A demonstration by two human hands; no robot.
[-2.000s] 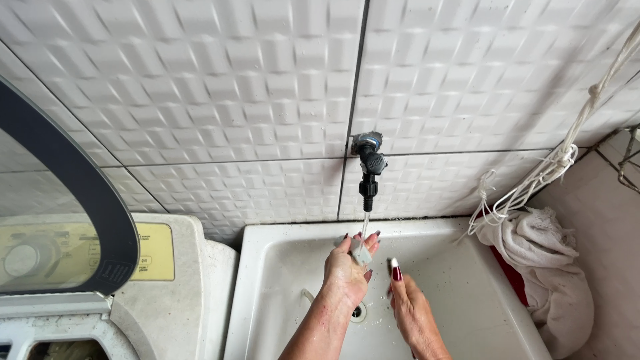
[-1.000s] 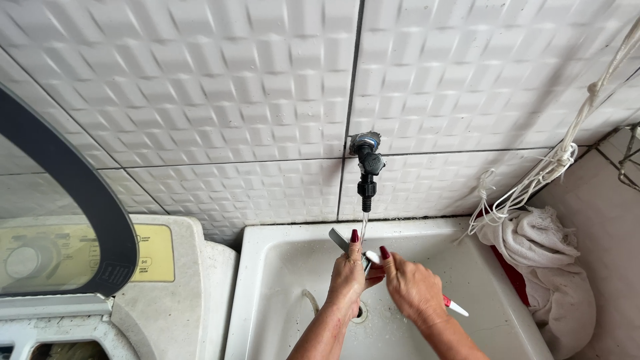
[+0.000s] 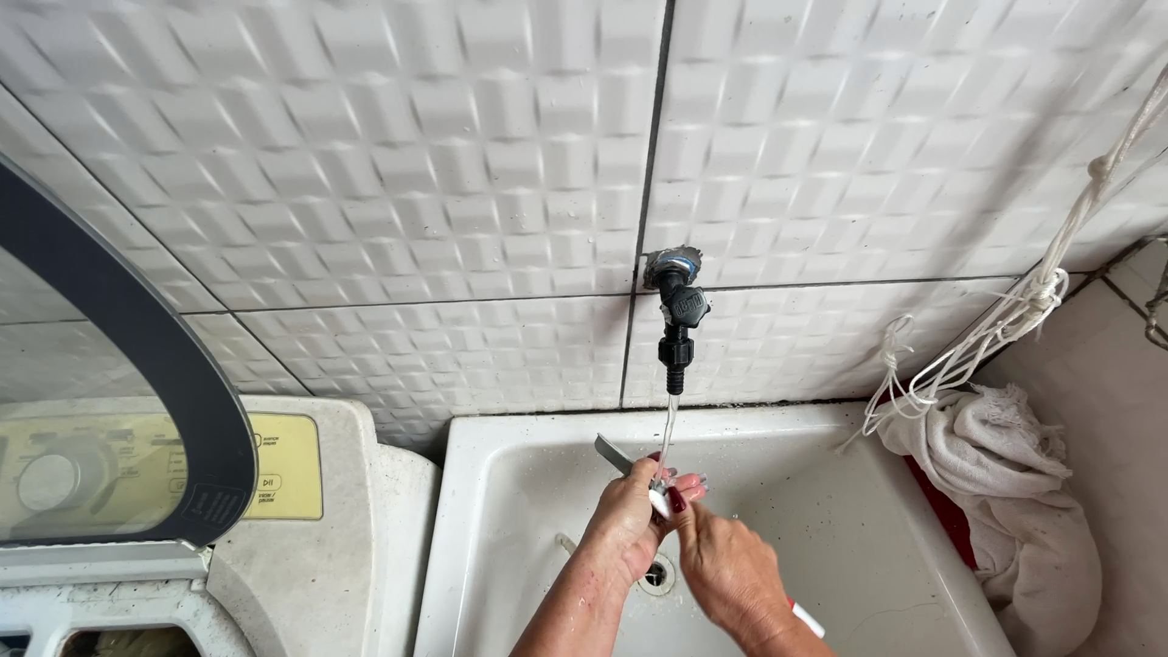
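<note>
Under the stream from the black plastic tap (image 3: pixel 677 333), my left hand (image 3: pixel 630 525) holds a small grey piece (image 3: pixel 616 453) whose flat end sticks out at the upper left; what it is, I cannot tell. My right hand (image 3: pixel 730 561) grips a slim brush with a red and white handle (image 3: pixel 807 619), the handle's end showing beyond the wrist. Its white head (image 3: pixel 660 504) lies against my left palm, close to the grey piece. Both hands are over the white sink (image 3: pixel 511 566), above its drain (image 3: pixel 657 575).
A washing machine (image 3: pixel 292 566) with its dark-framed lid (image 3: pixel 196 383) raised stands at the left. White cords (image 3: pixel 1031 297) hang at the right above a bunched white cloth (image 3: pixel 1013 511) on the sink's right edge. A textured tile wall (image 3: pixel 456 182) is behind.
Two seconds ago my right hand was lower and apart from my left; one second ago it had come to it with the brush. The grey piece's flat end has stayed at the upper left since then.
</note>
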